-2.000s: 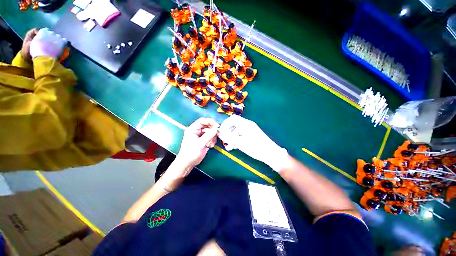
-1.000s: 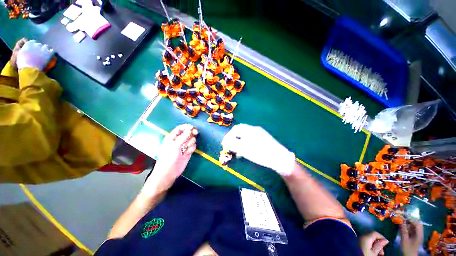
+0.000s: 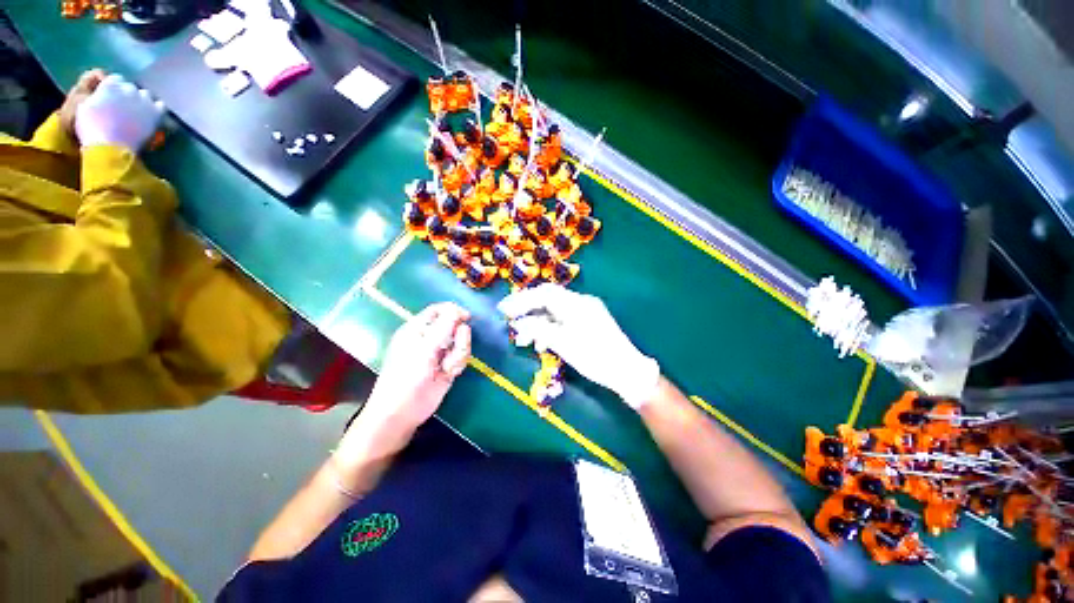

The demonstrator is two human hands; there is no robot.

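A heap of orange-and-black parts (image 3: 501, 194) with thin pale stems lies ahead of me on the green bench. My right hand (image 3: 577, 336), in a white glove, is at the heap's near edge with fingers bent; whether it grips a part is hidden. One small orange part (image 3: 547, 379) lies apart below this hand, beside the yellow line. My left hand (image 3: 424, 359), bare, is to the left with fingers curled and fingertips close together; I cannot tell if it holds something small. The hands are apart.
Another heap of orange parts (image 3: 930, 477) is at right. Beyond are white fittings (image 3: 839, 316), a clear bag (image 3: 954, 342) and a blue tray (image 3: 930, 253). A black mat (image 3: 253, 136) with a pink-edged glove is at upper left. A person in yellow sleeves (image 3: 100, 253) works at left.
My hands were together and have separated. My right hand has moved from beside the single orange part towards the heap. Another person's hands at the right heap have gone from view.
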